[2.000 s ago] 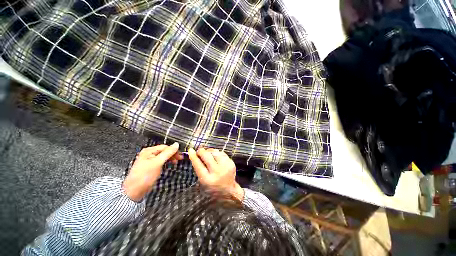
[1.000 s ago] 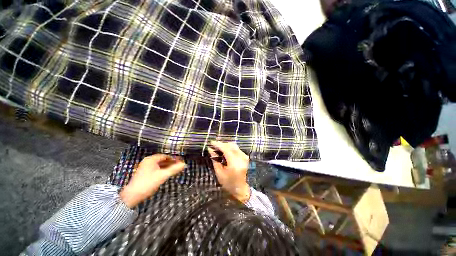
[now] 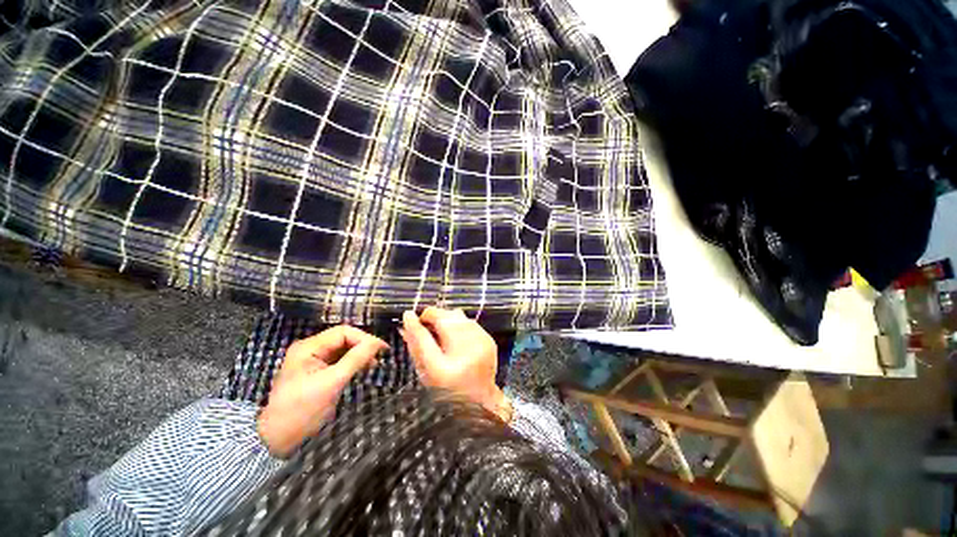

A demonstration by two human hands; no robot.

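The plaid garment [image 3: 346, 157], dark with white and yellow check lines, lies spread over the table, its long edge towards me. My right hand [image 3: 453, 355] pinches this edge with thumb and fingertips, near the middle. My left hand [image 3: 315, 380] is just left of it and a little below the edge, thumb and index fingertips together, apart from the cloth. Whether a needle or thread is between its fingertips is too fine to see.
A black garment pile [image 3: 808, 136] lies on the white tabletop [image 3: 724, 315] at the right. Small boxes [image 3: 892, 341] stand near the table's right end. A wooden stool [image 3: 787, 446] is below at the right. Grey floor shows at the left.
My left hand has left the garment edge and stays just below it. My right hand lifted its fingers a second ago and is back at the edge. The garment appears farther left in view.
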